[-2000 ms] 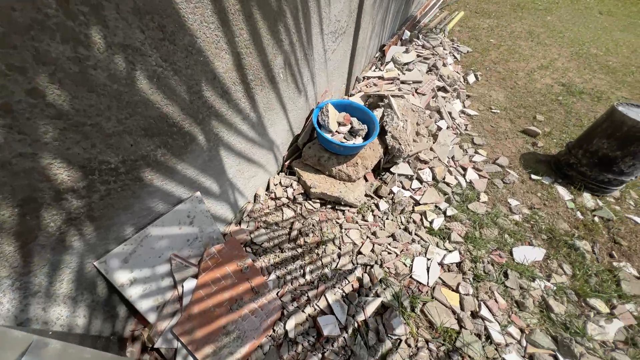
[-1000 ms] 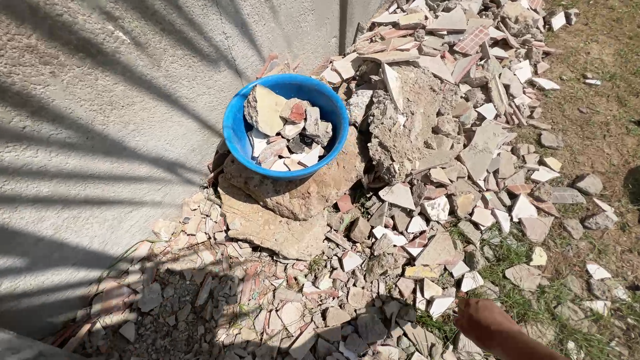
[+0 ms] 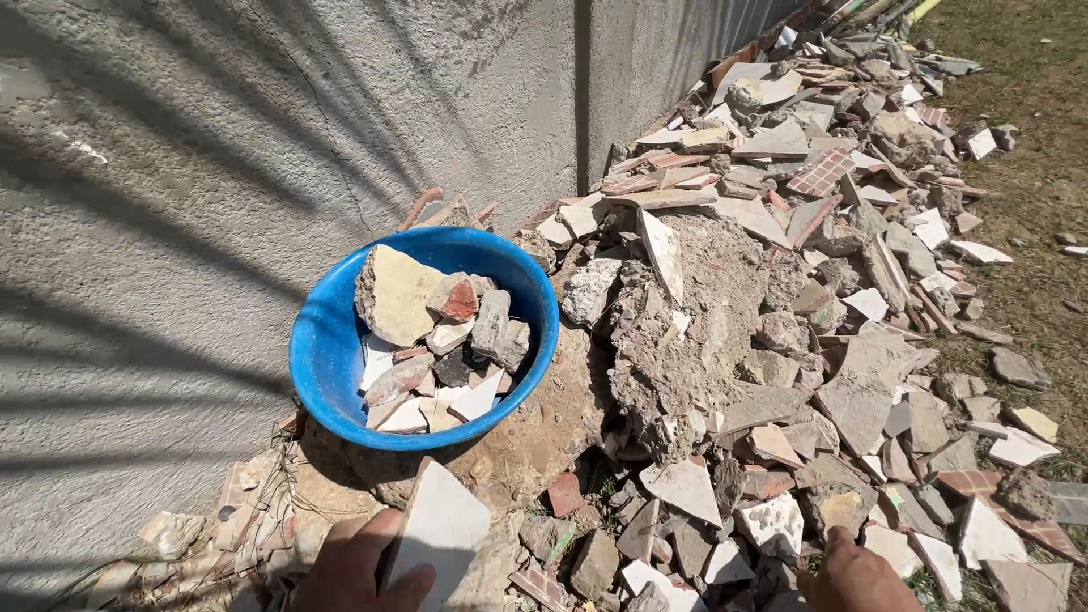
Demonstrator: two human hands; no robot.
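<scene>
My left hand (image 3: pixel 361 565), at the bottom edge, grips a broken white tile piece (image 3: pixel 442 531) between thumb and fingers, just below the blue plastic basin (image 3: pixel 544 331). The basin rests on a large rock slab (image 3: pixel 544 416) and holds rubble: a cream-faced chunk (image 3: pixel 399 293), grey and reddish lumps and white tile shards. At the lower right my right hand (image 3: pixel 854 578) reaches down at the rubble, its fingertips by a yellowish fragment (image 3: pixel 841 512); whether it grips that piece cannot be told.
A rough concrete wall (image 3: pixel 212 170) with palm-like shadows stands at the left. Broken tiles and stones (image 3: pixel 858 374) are heaped along it, with a big mortar lump (image 3: pixel 688 331) right of the basin. Dry grass (image 3: pixel 1020 85) lies at the upper right.
My left hand has come into view with a white tile piece in it. One hand was visible at the lower right a second ago; neither was before that. The view is nearer the basin.
</scene>
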